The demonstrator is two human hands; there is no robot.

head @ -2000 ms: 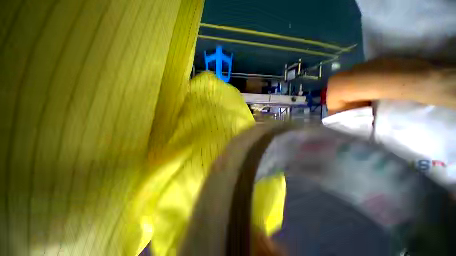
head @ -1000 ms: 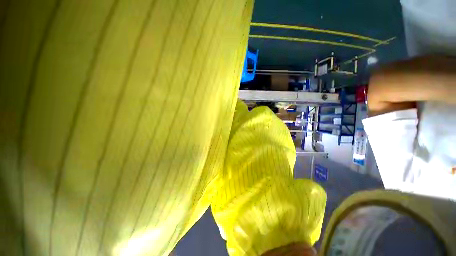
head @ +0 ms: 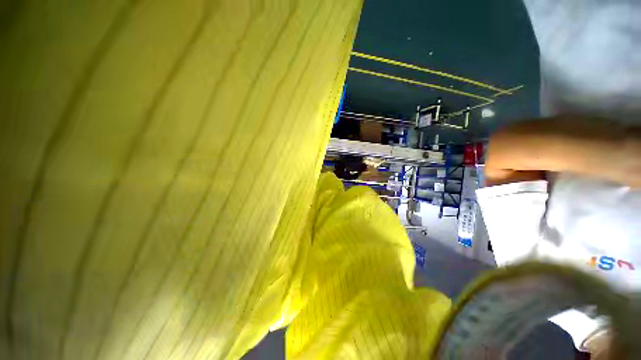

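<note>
The picture is upside down and partly blurred. A roll of adhesive tape (head: 516, 295) is close to the camera at the bottom right, cut off by the edge; its printed inner core shows. What holds it cannot be seen clearly. A yellow anti-static smock (head: 154, 155) with dark stripes fills the left side, and its sleeve (head: 351, 274) reaches toward the tape. A bare hand or forearm (head: 555, 151) crosses the right side in front of a white smock (head: 590, 218) with coloured letters. Neither of my own hands can be made out.
Two people, one in yellow and one in white, are very close on both sides. Behind them are a green floor (head: 450, 35) with yellow lines, a blue rack (head: 452, 190), a wheeled metal frame (head: 441, 114), a brown carton (head: 370, 131) and a blue-and-white sign (head: 466, 221).
Since two seconds ago the tape roll has moved from the lower middle to the bottom right. The yellow smock covers more of the view. In the last second, the bare arm has shifted left and down.
</note>
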